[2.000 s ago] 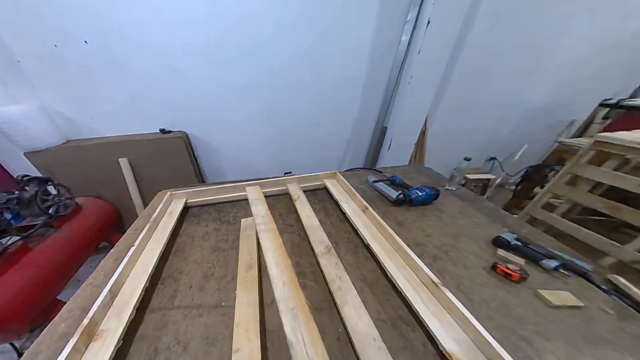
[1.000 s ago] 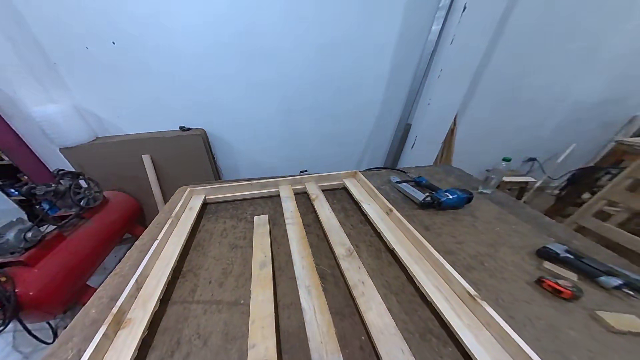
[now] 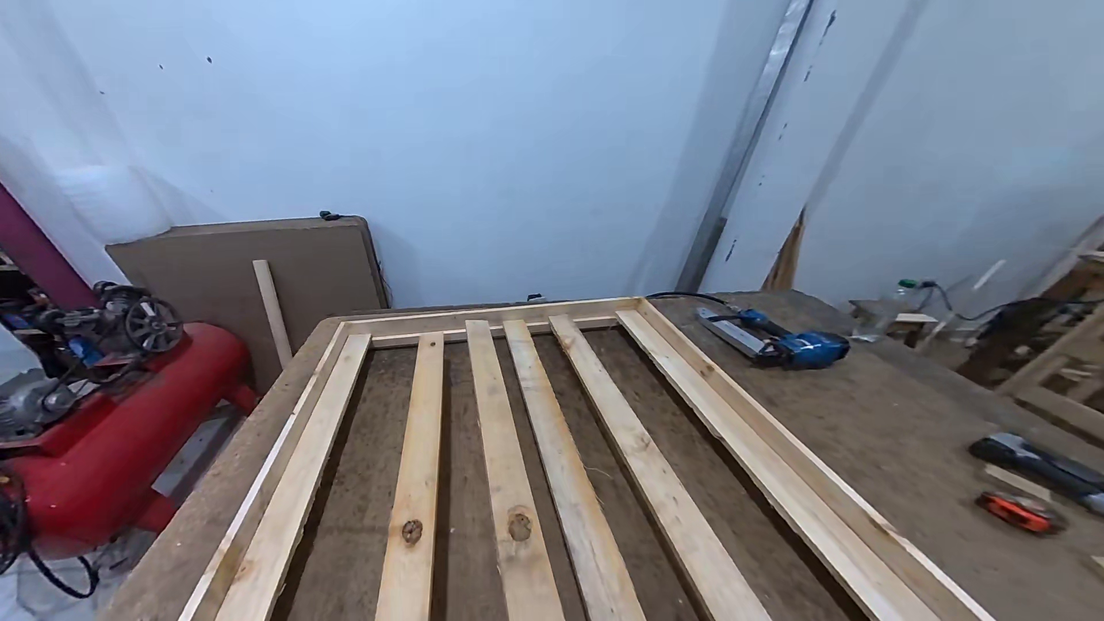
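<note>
Neither my left hand nor my right hand is in view. A wooden frame (image 3: 742, 405) lies on the brown worktable (image 3: 871, 405). Inside it several wooden slats run lengthwise. One knotted slat (image 3: 423, 483) lies left of the middle, and another knotted slat (image 3: 509, 466) is beside it. Two more slats, one (image 3: 561, 448) near the middle and one (image 3: 647, 457) to its right, reach the far rail (image 3: 483, 319). The near ends of frame and slats are cut off by the lower edge of the view.
A blue nail gun (image 3: 802, 348) lies right of the frame. Nearer stand a black and grey tool (image 3: 1035, 466) and an orange and black tape measure (image 3: 1018, 511). A red air compressor (image 3: 129, 440) is at left, a brown board (image 3: 319, 267) against the wall, a plastic bottle (image 3: 888, 306) at the far right.
More slats now lie inside the frame, and their far ends reach the far rail; a second ago one slat ended short of it. The view has shifted slightly.
</note>
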